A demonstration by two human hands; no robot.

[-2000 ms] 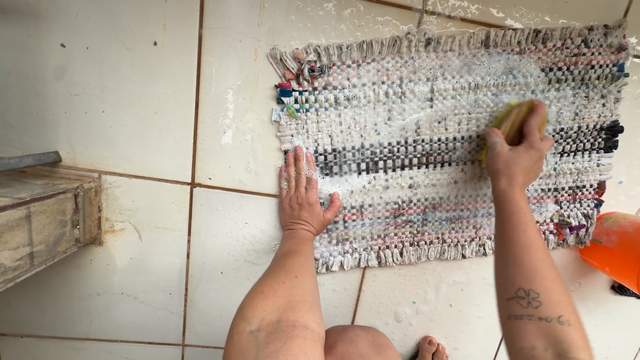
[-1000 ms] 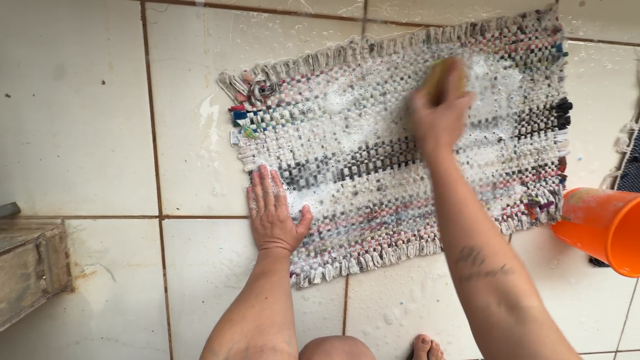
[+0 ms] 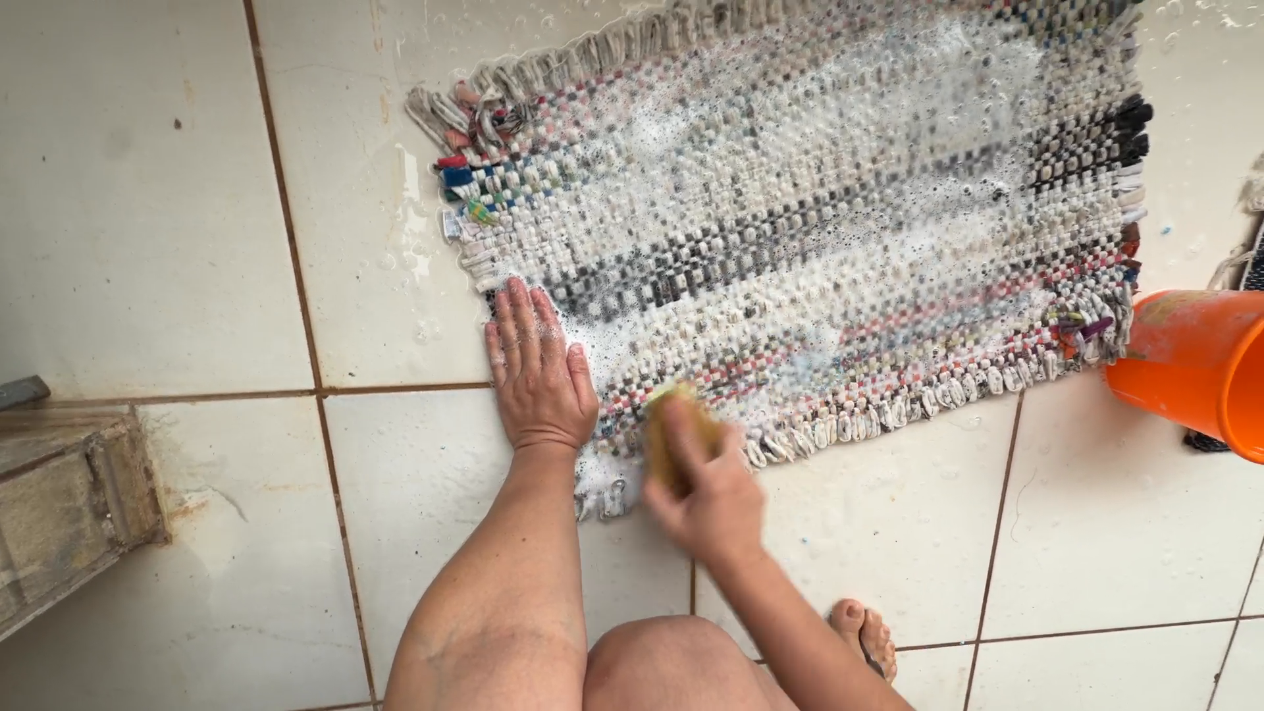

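A woven rag rug (image 3: 790, 217) with fringed long edges lies on the tiled floor, wet and covered with soap suds. My left hand (image 3: 538, 370) presses flat on its left end, palm down, fingers slightly spread and foamy, gripping nothing. In my right hand (image 3: 706, 484) is a scrubbing brush (image 3: 679, 439) with a yellowish-brown back, held against the rug's near edge, just right of the left hand. Motion blurs the brush and this hand, and the bristles are mostly hidden.
An orange plastic bucket (image 3: 1185, 355) touches or nearly touches the rug's near right corner. Behind it lies part of a dark fringed textile (image 3: 1254, 257). A worn block-like ledge (image 3: 74, 504) juts in at left. My foot (image 3: 864, 632) rests on wet tiles (image 3: 869, 523).
My right hand has moved the brush from the rug's upper right area down to its near left edge. The left hand still presses on the rug's left end. The view has shifted.
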